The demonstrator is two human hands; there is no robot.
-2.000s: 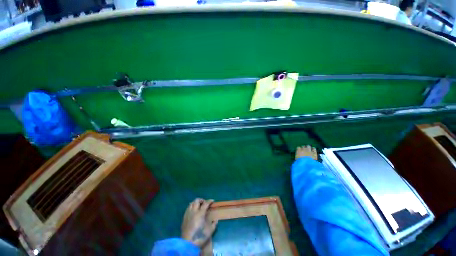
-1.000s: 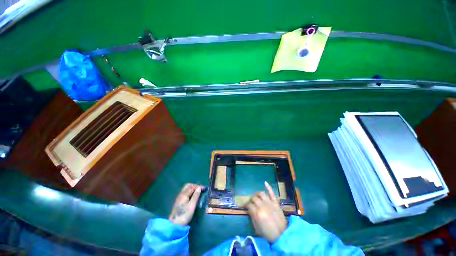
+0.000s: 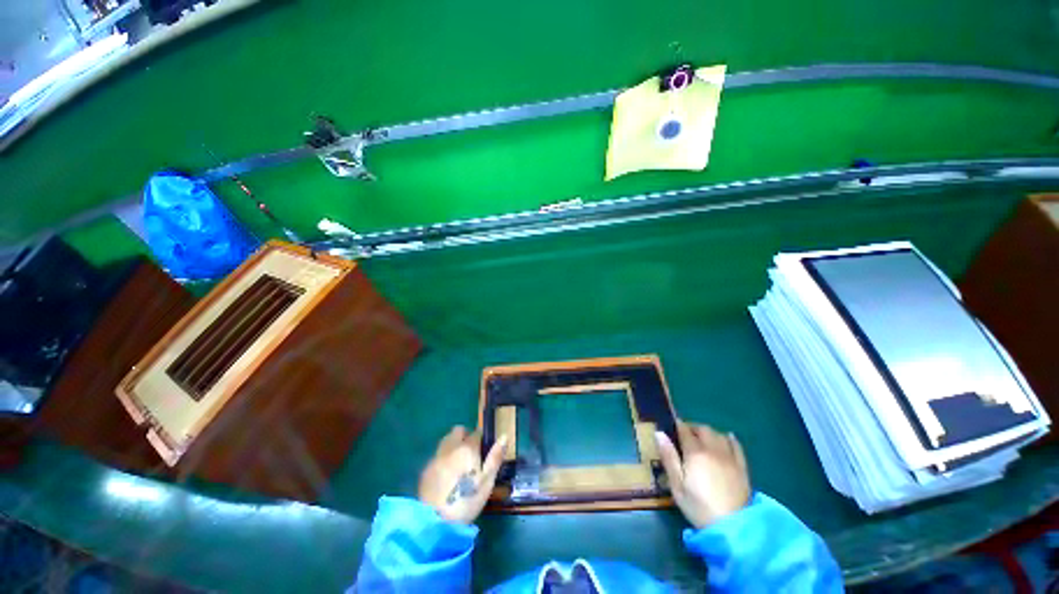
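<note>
A wooden frame (image 3: 571,504) lies flat on the dark-green bench in front of me. A black inner bracket (image 3: 581,375) sits inside it, and the green bench shows through its open middle. My left hand (image 3: 462,473) grips the frame's left side, thumb on top. My right hand (image 3: 705,472) grips its right side, thumb on top. The undersides of the fingers are hidden. A stack of panels and separators (image 3: 819,389) stands to the right, a silvery-grey LCD panel (image 3: 929,337) on top.
A stack of wooden frames (image 3: 314,383) stands at left, with dark blocky parts (image 3: 47,308) beyond it. Another brown stack (image 3: 1013,273) is at the right edge. A blue plastic bag (image 3: 195,226), a metal fitting (image 3: 343,153) and a yellow card (image 3: 664,125) are at the back rail.
The black bracket has gone from the bench behind into the frame. My right hand has moved from the frame's lower middle to its right side, and my left hand now touches its left side.
</note>
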